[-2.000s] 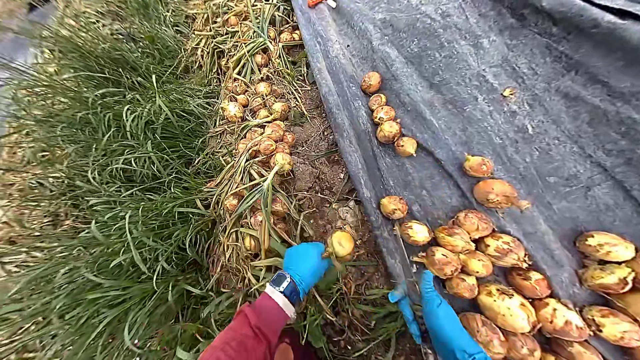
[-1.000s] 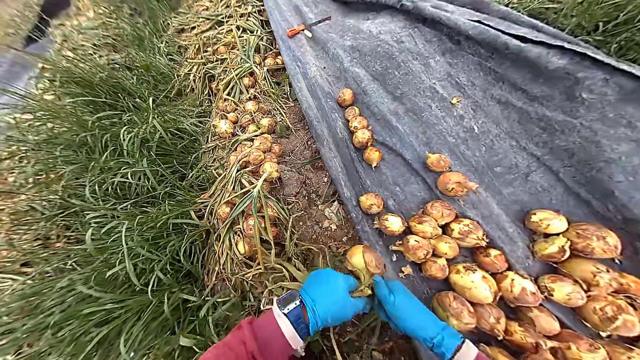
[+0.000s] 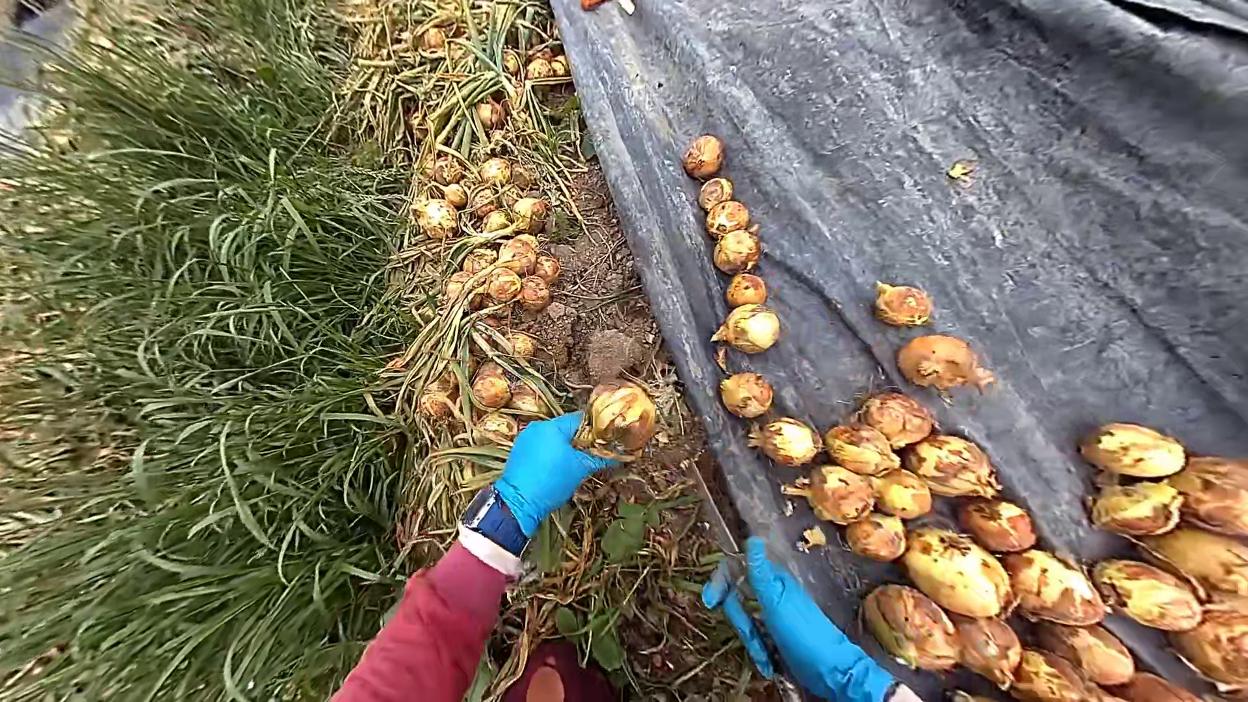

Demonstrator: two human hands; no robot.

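My left hand (image 3: 552, 468), in a blue glove with a watch at the wrist, grips an onion (image 3: 621, 419) by its neck above the soil strip. Lower right, my right hand (image 3: 780, 614), also gloved in blue, holds a knife (image 3: 717, 512) whose thin blade points up and away; the handle is mostly hidden by the fingers. Beside that hand, trimmed onions (image 3: 958, 573) lie grouped on a dark plastic sheet (image 3: 1053, 253), with a line of smaller onions (image 3: 735, 251) along its left part. Onions with dry tops (image 3: 517, 255) lie in a row left of the soil.
Tall green grass (image 3: 214, 322) fills the left side. Bare soil (image 3: 609, 356) runs between the onion row and the sheet's edge. A second group of onions (image 3: 1146, 593) lies at the far right. A red-handled object (image 3: 593, 4) is cut off at the top edge.
A second ago both hands were together at an onion; now they are apart, the left up and away with an onion. The line on the sheet shows more onions than before.
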